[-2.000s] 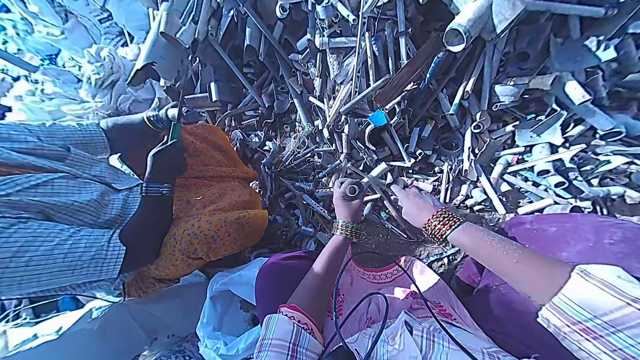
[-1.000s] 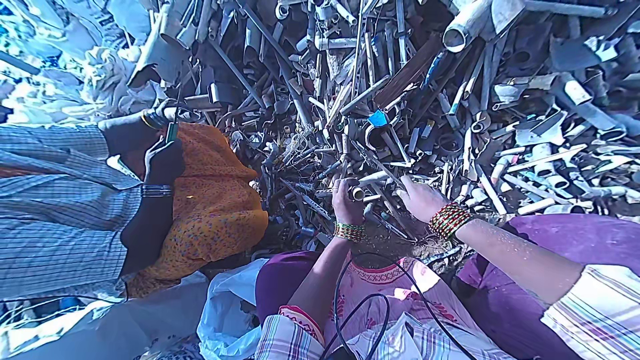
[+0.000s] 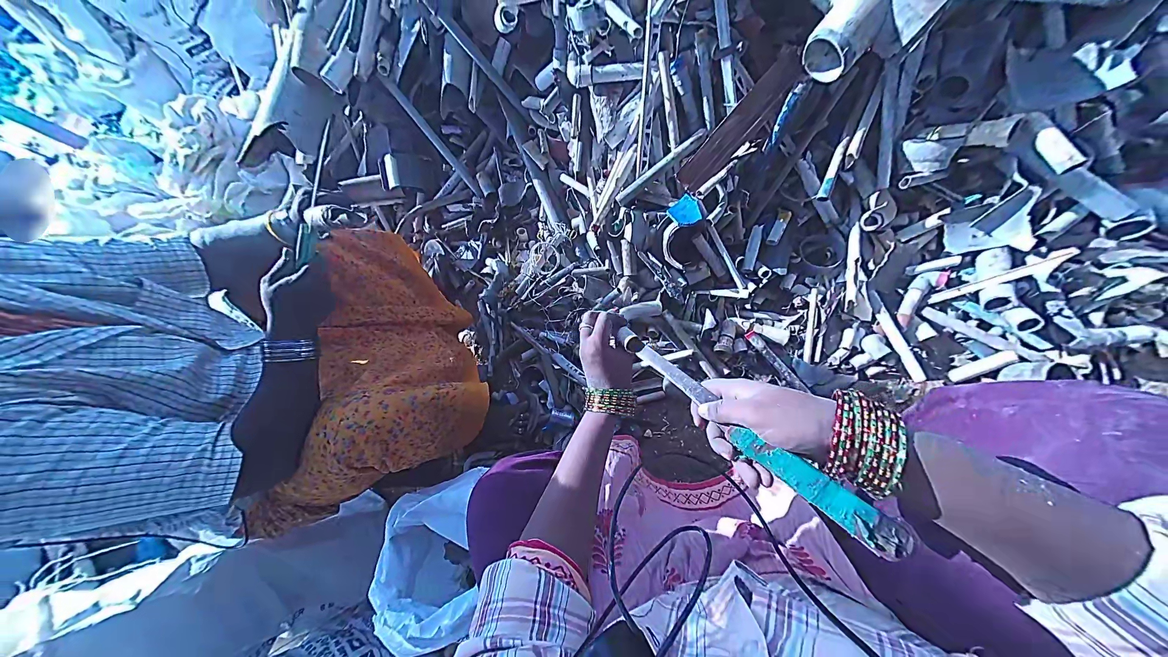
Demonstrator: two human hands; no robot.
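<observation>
My left hand [image 3: 606, 354], with bangles at the wrist, grips a short piece of pale pipe [image 3: 629, 339] at the near edge of the scrap heap. My right hand [image 3: 762, 418] is closed around a long flat metal tool, perhaps a blade, whose handle [image 3: 821, 493] is wrapped in green and slants down to the right below the palm. The tool's grey flat part [image 3: 673, 372] points up and left, and its far end meets or overlaps the pipe piece. Whether it touches the pipe cannot be told.
A heap of broken plastic pipes [image 3: 826, 55] and scraps spreads ahead, with a blue piece [image 3: 684, 210] in it. At left sits another person in an orange patterned cloth [image 3: 392, 365], their hands holding a thin tool. A white plastic sack [image 3: 424, 566] and a black cable [image 3: 707, 557] lie near me.
My right hand has turned, and the tool's green handle now shows below it. My left hand stays in about the same place. The other person's hands have shifted slightly.
</observation>
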